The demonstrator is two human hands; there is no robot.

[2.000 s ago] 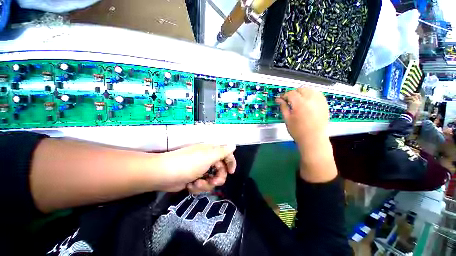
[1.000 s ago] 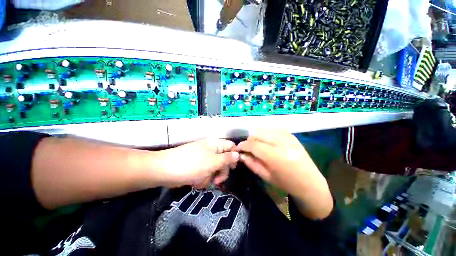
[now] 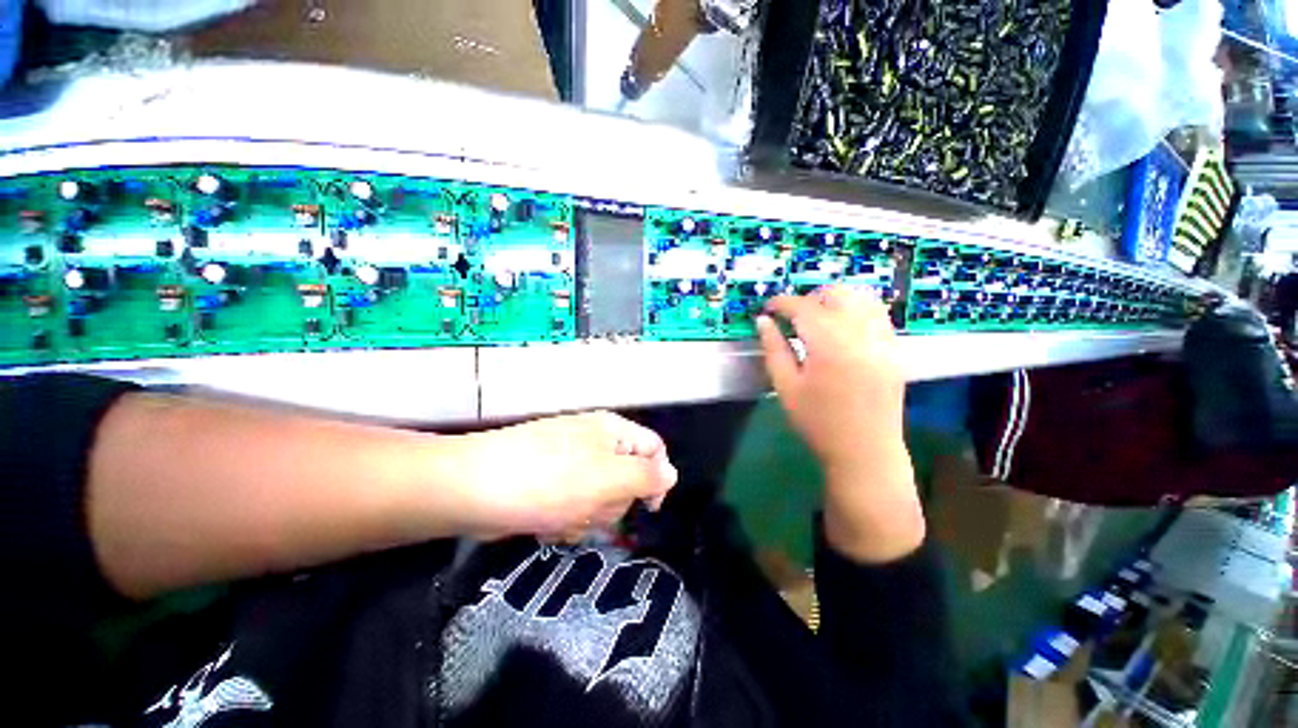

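Note:
My left hand (image 3: 591, 477) is closed in a fist below the white rail; the small dark parts seen in it earlier are now hidden by the fingers. My right hand (image 3: 837, 363) is over the near edge of the second green circuit board (image 3: 669, 313), thumb and finger pinched around what looks like a small dark capacitor, blurred and mostly covered. Another green circuit board (image 3: 413, 306) lies to the left, with white, blue and reddish-brown parts standing on it. A dark gap separates the two boards.
The white rail (image 3: 570, 381) runs across, with more boards at the right. Behind it are a black tray (image 3: 769, 135) of dark and yellow-green capacitors, brown cardboard (image 3: 413, 43), a blue bin (image 3: 1150, 206) and a plastic bag. A person's dark red clothing (image 3: 1089, 427) shows at right.
My right hand went from the board to my left hand, where the fingers met, and is now back over the board. My left hand stayed nearly in place. The boards shifted slightly right in view.

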